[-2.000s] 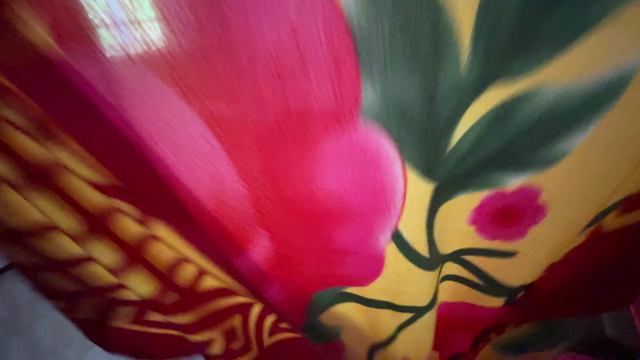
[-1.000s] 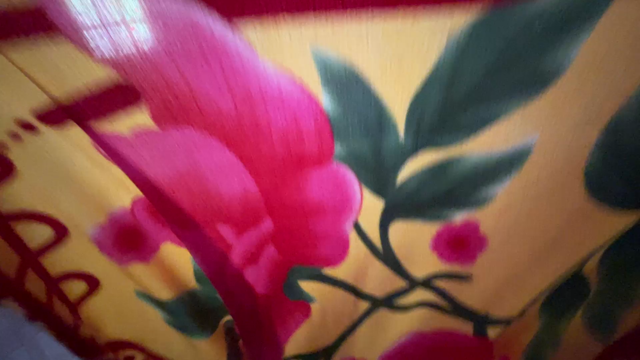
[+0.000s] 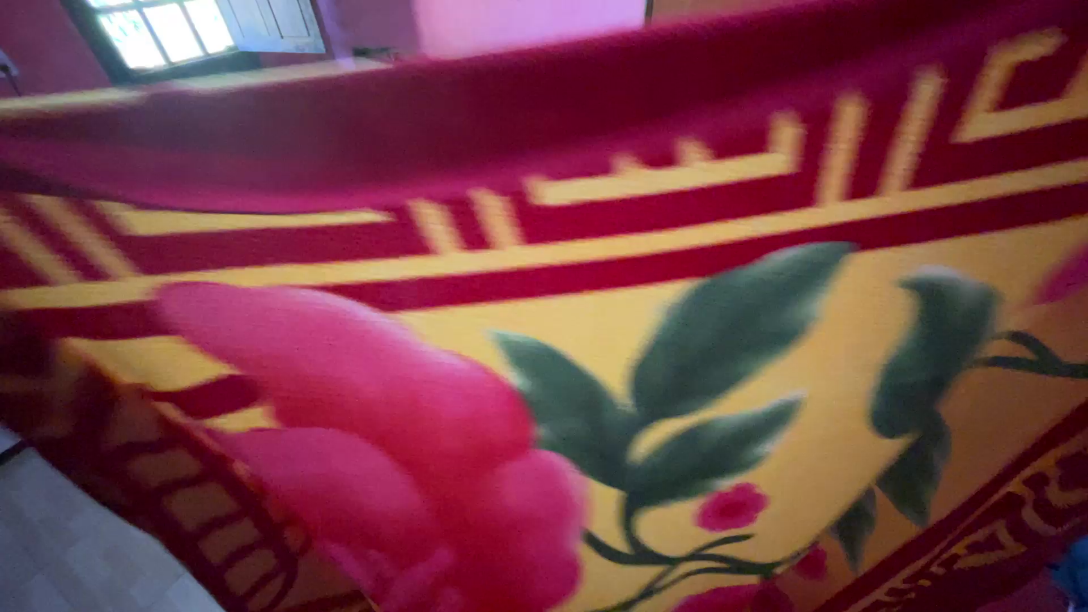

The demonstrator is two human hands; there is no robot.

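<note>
A large blanket (image 3: 578,331) spreads across nearly the whole head view. It is yellow with pink flowers, green leaves and a dark red patterned border. The upper border strip (image 3: 357,136) runs across the view, its top edge sagging toward the left. At lower left the cloth folds over, with its patterned border hanging down. Neither my left hand nor my right hand shows, so what they hold or touch cannot be seen.
A barred window (image 3: 166,34) with a pale shutter (image 3: 272,24) is at the upper left, in a pink wall (image 3: 365,24). Light floor tiles (image 3: 85,535) show at lower left. Something blue (image 3: 1073,574) lies at the right edge.
The blanket's upper border now stands lower in view, and the window and wall show above it. Earlier the cloth covered almost everything. More of the floor shows at lower left.
</note>
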